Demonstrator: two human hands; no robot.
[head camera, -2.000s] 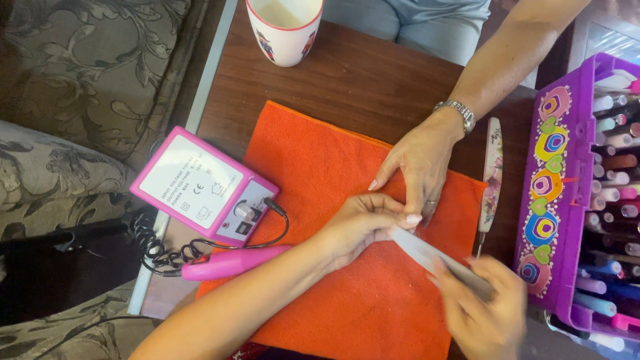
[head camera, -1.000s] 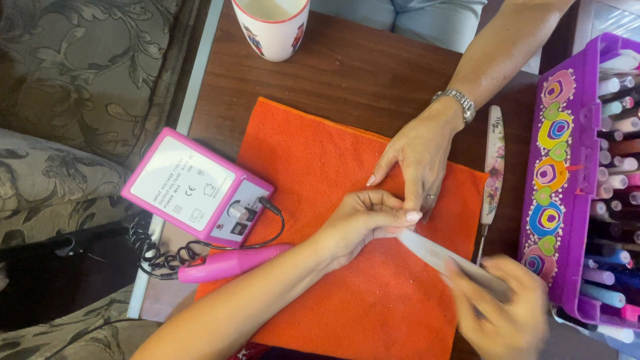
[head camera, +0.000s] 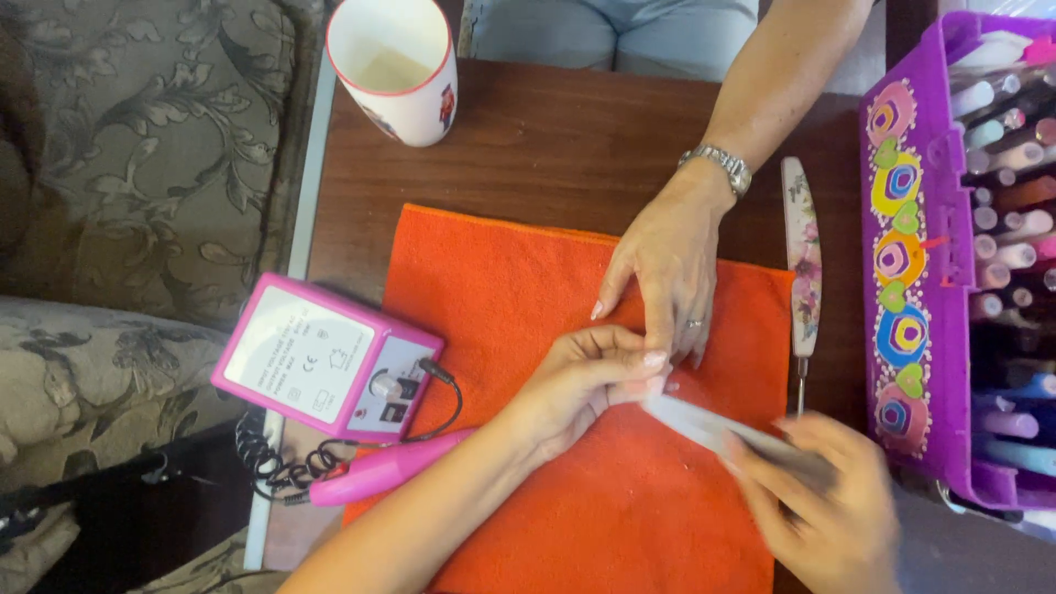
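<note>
Above an orange cloth (head camera: 511, 272), my left hand (head camera: 582, 379) grips a fingertip of another person's hand (head camera: 672, 256), which wears a ring and a metal wristwatch. My right hand (head camera: 825, 495), blurred, holds a grey nail file (head camera: 709, 429); the file's far end touches the held fingertip. The other person's thumb is spread to the left over the cloth. A floral-patterned nail file (head camera: 802, 256) lies on the table at the cloth's right edge, beside a thin metal tool (head camera: 801, 388), partly hidden by my right hand.
Left of the cloth lies a pink electric nail drill unit (head camera: 330, 359) with a coiled cord and a pink handpiece (head camera: 388, 470). A white mug (head camera: 404, 74) with a red rim stands at the table's far edge. At right is a purple case (head camera: 945, 272) full of polish bottles.
</note>
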